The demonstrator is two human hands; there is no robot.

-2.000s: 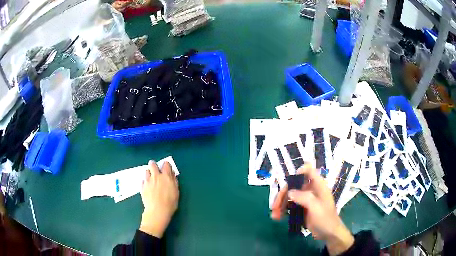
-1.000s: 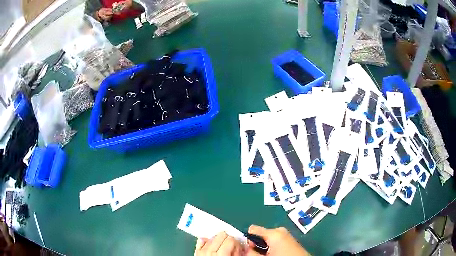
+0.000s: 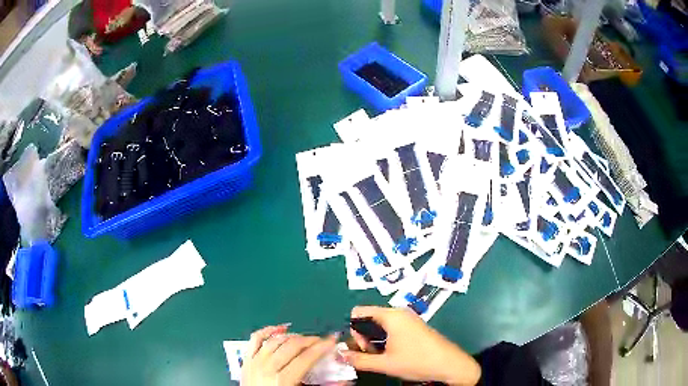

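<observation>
My left hand (image 3: pixel 285 357) holds a white packing sleeve (image 3: pixel 234 356) near the bottom edge. The sleeve's end with a little blue print shows to the left of the fingers; the rest is under the hand. My right hand (image 3: pixel 411 348) grips a folded black strap (image 3: pixel 368 332) between thumb and fingers at the sleeve's right end. How far the strap is inside the sleeve cannot be told. A fanned stack of empty white sleeves (image 3: pixel 162 283) lies at the left. A heap of filled sleeves (image 3: pixel 457 240) with dark panels and blue print lies at the right.
A large blue bin (image 3: pixel 177 197) heaped with black straps stands back left. Small blue bins stand at far left (image 3: pixel 35 276), centre back (image 3: pixel 385 102) and behind the heap (image 3: pixel 577 113). A white shelf post (image 3: pixel 450 53) rises behind the heap. A person in red (image 3: pixel 113 21) sits back left.
Both hands have come together at the bottom centre over a sleeve and have shifted slightly left. The left hand has left the empty stack. The whole view has turned rightwards.
</observation>
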